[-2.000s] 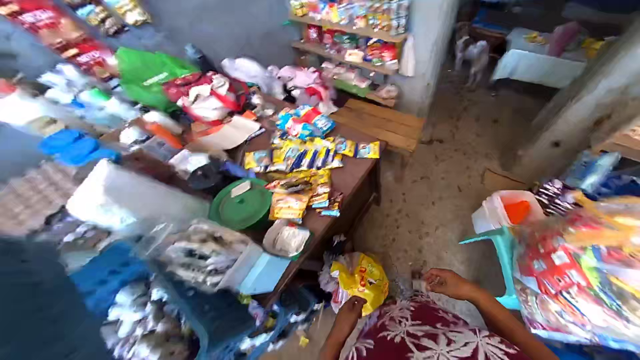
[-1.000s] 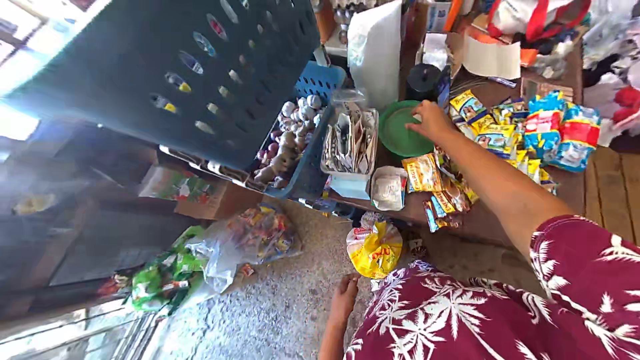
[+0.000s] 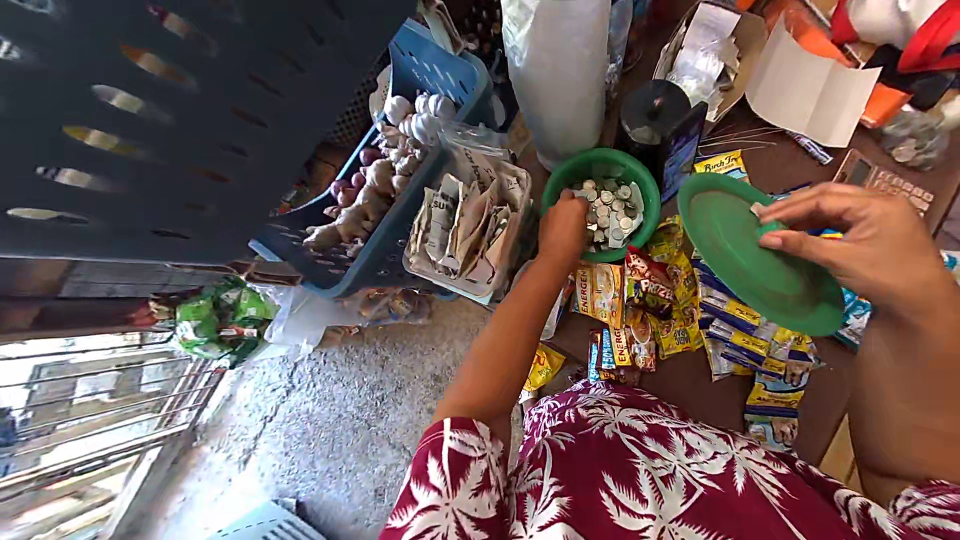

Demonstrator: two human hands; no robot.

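A round green plastic tub (image 3: 553, 187) stands on the brown table with many coins (image 3: 611, 206) and some paper inside. My left hand (image 3: 564, 229) reaches over its left rim, fingertips at the coins; whether they grasp any cannot be seen. The tub's green lid (image 3: 761, 259) is off and tilted to the right, its knob pinched between the thumb and fingers of my right hand (image 3: 847, 232). Below the tub and lid lie sachets, among them Energen packets (image 3: 598, 292) and yellow and blue packets (image 3: 739, 326).
Left of the tub, a clear container of folded paper pieces (image 3: 469, 225) adjoins a blue basket (image 3: 360, 266) of garlic, ginger and onions. A dark perforated basket (image 3: 172, 120) looms upper left. Behind stand a white plastic-wrapped roll (image 3: 559, 75) and a black lidded jar (image 3: 652, 112). A calculator (image 3: 889, 180) lies right.
The green lid, on the tub one second ago under my right hand, is lifted off to the right. My left hand has moved up from low beside my body to the tub's coins.
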